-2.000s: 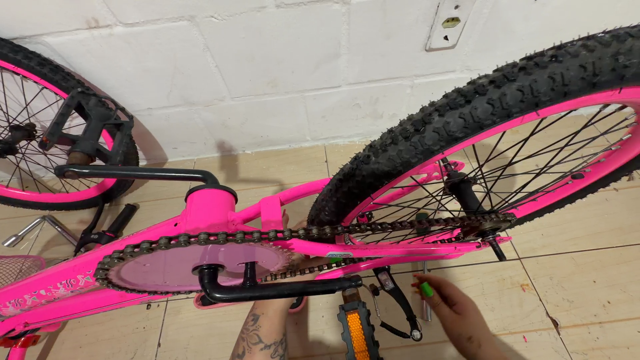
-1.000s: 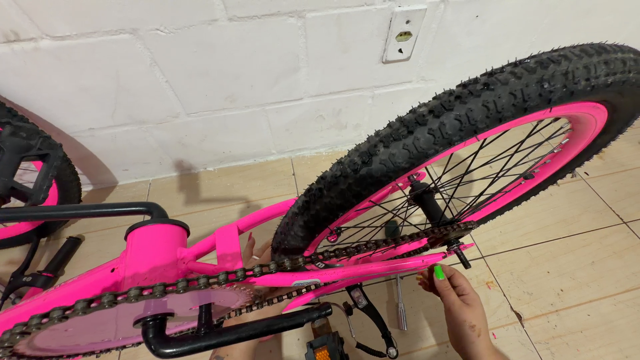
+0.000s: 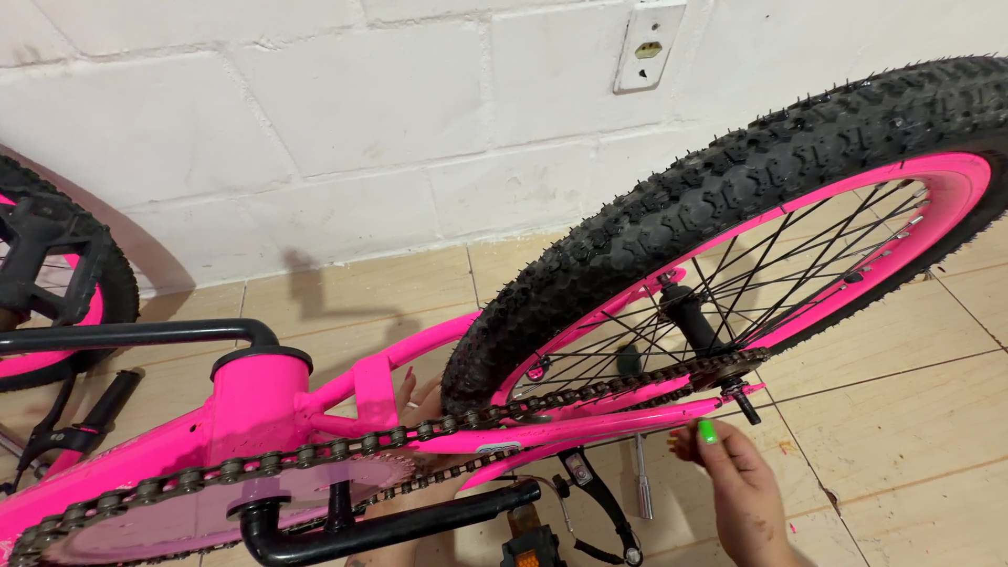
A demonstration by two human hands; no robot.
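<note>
A pink bicycle frame (image 3: 591, 419) lies across the view, its chain (image 3: 425, 430) running from the large chainring (image 3: 236, 504) to the rear sprocket (image 3: 720, 368). The rear wheel's knobby black tyre (image 3: 677, 205) is at the right, and its threaded axle end (image 3: 744, 405) sticks out past the pink dropout. My right hand (image 3: 728, 465), with a green thumbnail, is just below the dropout, thumb and fingers close together; whether it holds anything cannot be made out. My left hand (image 3: 421, 398) is behind the frame by the tyre's lower edge, mostly hidden, with some fingers showing.
A metal socket tool (image 3: 644, 488) lies on the tiled floor, near a black brake arm (image 3: 602, 504) and a pedal (image 3: 531, 543). At left are another wheel (image 3: 118, 276), a pedal (image 3: 51, 268) and a handlebar grip (image 3: 116, 402). A white block wall (image 3: 378, 102) stands behind.
The view has shifted closer to the rear wheel. My right hand has moved from beside the metal tool on the floor up to just below the rear dropout.
</note>
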